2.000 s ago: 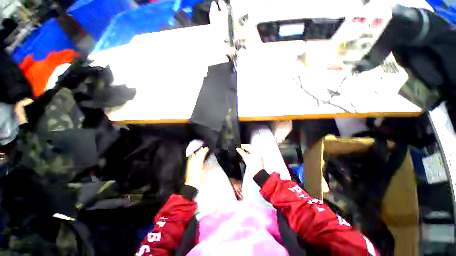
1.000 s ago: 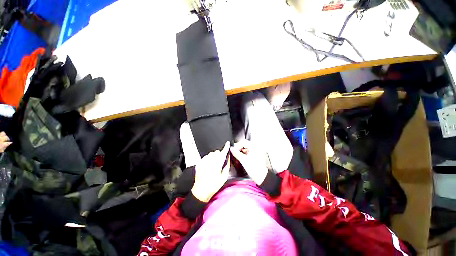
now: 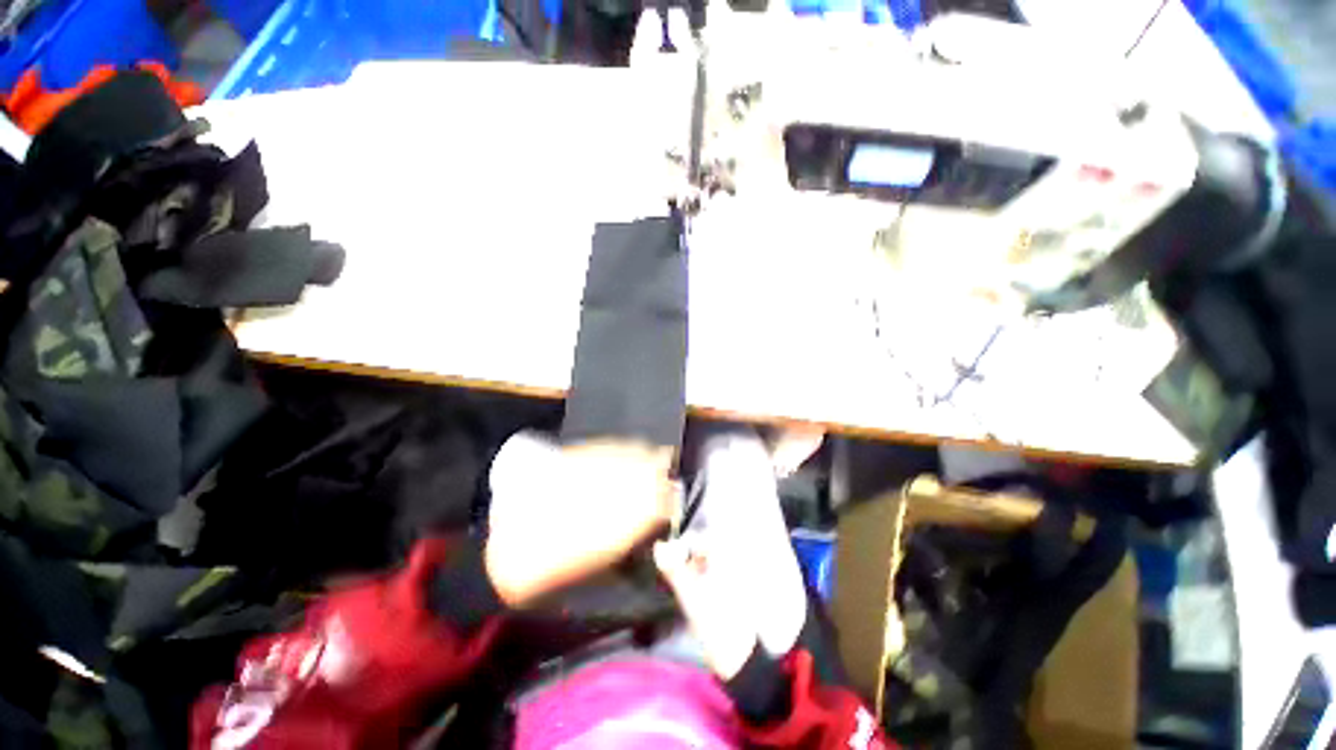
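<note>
A black fabric strip [image 3: 630, 330] lies from the needle area of the white sewing machine [image 3: 952, 88] over the table's front edge down to my lap. Its far end is at the presser foot [image 3: 689, 188]. My left hand [image 3: 579, 513] lies across the strip just below the table edge, blurred, its fingers on the strip's right edge. My right hand [image 3: 711, 593] is just below it, fingertips pinched at the same edge. The strip's lower end is partly hidden by my hands.
A heap of black and camouflage pieces [image 3: 110, 425] is left of the table [image 3: 425, 220]. An open cardboard box [image 3: 1092, 645] with dark pieces stands right of my knees. A dark cord [image 3: 960, 378] lies right of the needle. Dark fabric [image 3: 1297, 293] hangs by the machine's right end.
The view has tilted up, showing the machine head again. My left hand has moved up and across the strip. My right hand stays low at the strip's right edge.
</note>
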